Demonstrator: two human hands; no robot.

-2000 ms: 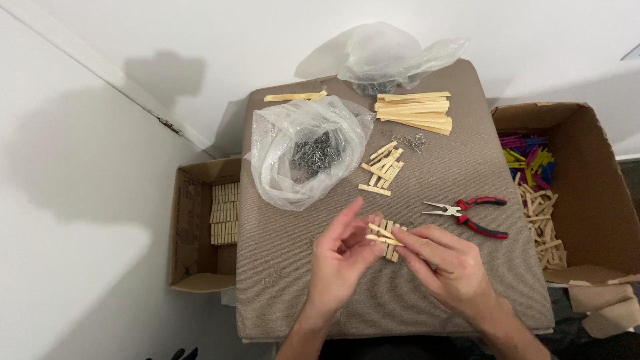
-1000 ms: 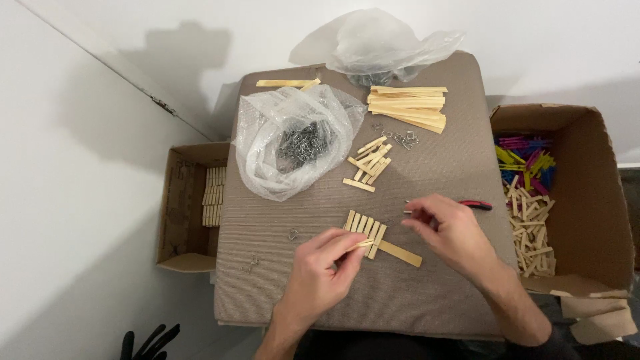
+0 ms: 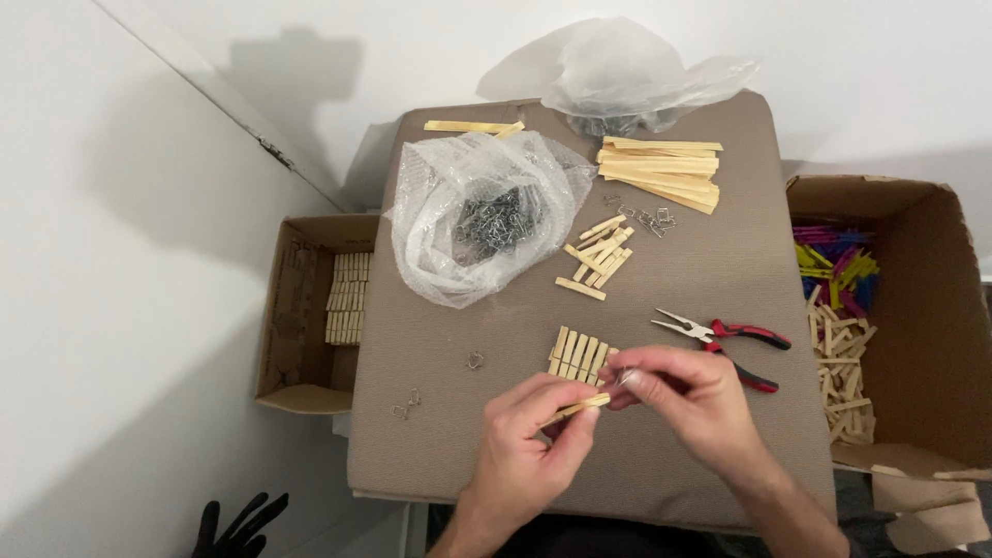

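My left hand (image 3: 535,449) pinches wooden clothespin halves (image 3: 577,408), held together between thumb and fingers. Close on its right, my right hand (image 3: 682,395) holds a small metal spring (image 3: 622,377) between thumb and fingertips, near the end of the wood. Just beyond both hands a row of wooden clothespins (image 3: 575,353) lies side by side, partly covered by my fingers. Red-handled long-nose pliers (image 3: 717,332) rest with jaws apart beyond my right hand. Loose wooden halves (image 3: 601,260) form a small pile farther back, with metal springs (image 3: 659,221) beside them.
A plastic bag of springs (image 3: 496,221), flat wooden strips (image 3: 659,167) and another bag (image 3: 620,70) stand at the back. Left is a cardboard box (image 3: 294,310) of clothespins; right, a larger box (image 3: 922,310) with coloured and wooden pieces. A black glove (image 3: 236,531) shows at lower left.
The right hand has moved from over the pliers to beside the left hand, now with a spring. The pliers are uncovered again. The left hand still holds the wooden halves seen one second ago.
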